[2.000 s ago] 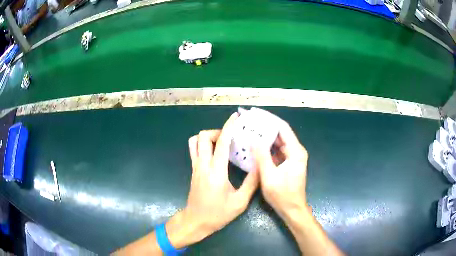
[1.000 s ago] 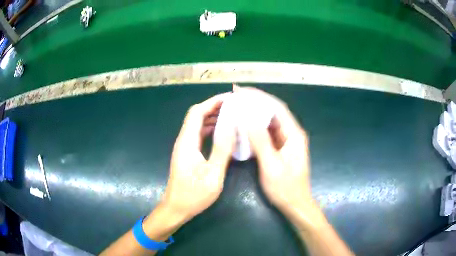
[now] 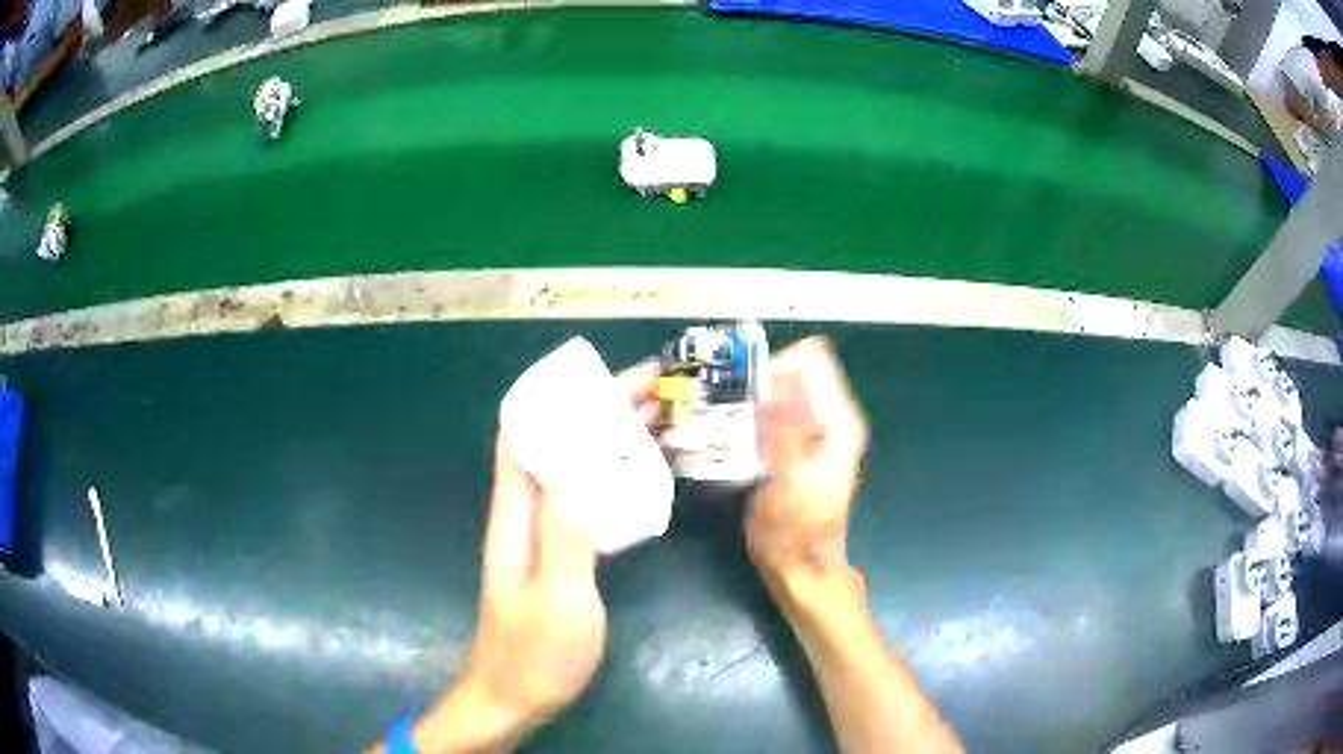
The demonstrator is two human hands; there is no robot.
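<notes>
My left hand [image 3: 552, 575] holds a white front cover [image 3: 589, 442], its smooth side towards me and tilted. My right hand [image 3: 807, 457] holds the open base [image 3: 717, 405], which shows yellow, blue and metal inner parts; it is slightly blurred. The two parts are apart, side by side above the dark green bench. The fingertips behind the cover are partly hidden.
Several white adapters [image 3: 1245, 442] stand at the right. A blue bin [image 3: 11, 471] and a thin stick [image 3: 105, 545] are at the left. Beyond the pale strip [image 3: 589, 296], the green conveyor carries a white unit [image 3: 670, 165] and smaller pieces [image 3: 274, 106]. A person is at the upper right.
The white piece held between both hands now shows as two separate parts, a cover in my left hand and an open base in my right. The view has shifted, showing more adapters at the right.
</notes>
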